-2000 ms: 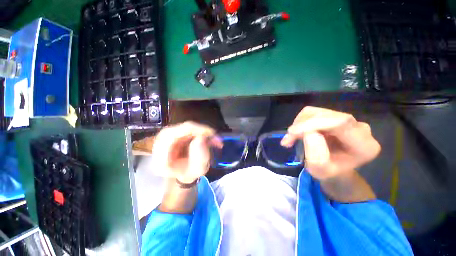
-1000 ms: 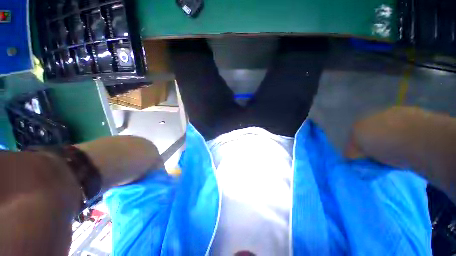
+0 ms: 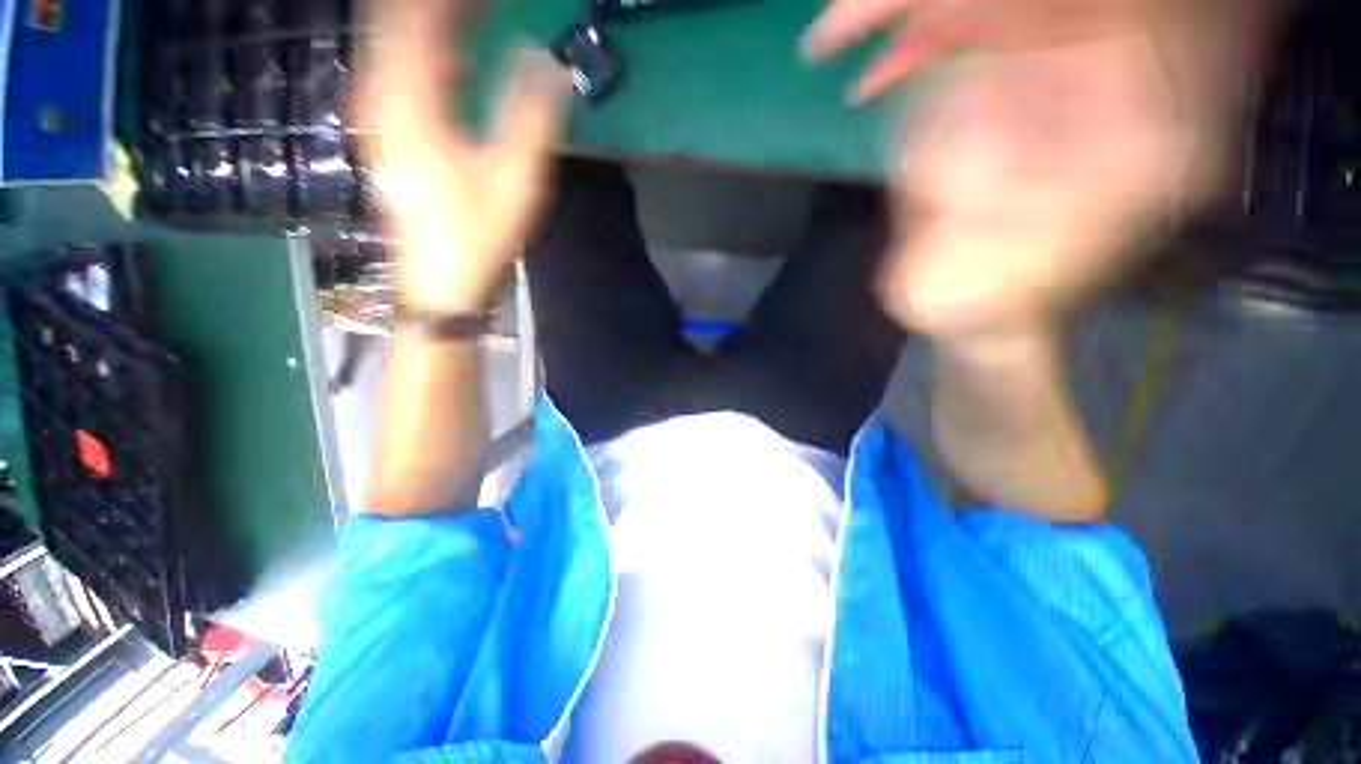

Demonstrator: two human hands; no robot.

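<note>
A small black component [image 3: 590, 63] lies on the green bench near its front edge. My left hand [image 3: 455, 164] is raised at the bench edge, blurred, with thumb and fingers apart and nothing seen in it. It is just left of the component and does not clearly touch it. My right hand [image 3: 1022, 164] is raised over the bench edge on the right, strongly blurred, fingers partly spread. Whether it holds anything cannot be told. Only a dark edge of the fixture [image 3: 672, 5] shows at the top rim.
A black blister tray [image 3: 246, 112] lies left of my left hand. Another black tray with an orange-red piece [image 3: 93, 452] is at far left. Part of a blue box [image 3: 57, 90] shows at upper left. Dark trays [image 3: 1313, 135] stand at the right edge.
The glasses held in both hands two seconds ago are no longer seen there. The hands went back beside my body, then forward to the bench edge. The view has tilted down, cutting off the fixture.
</note>
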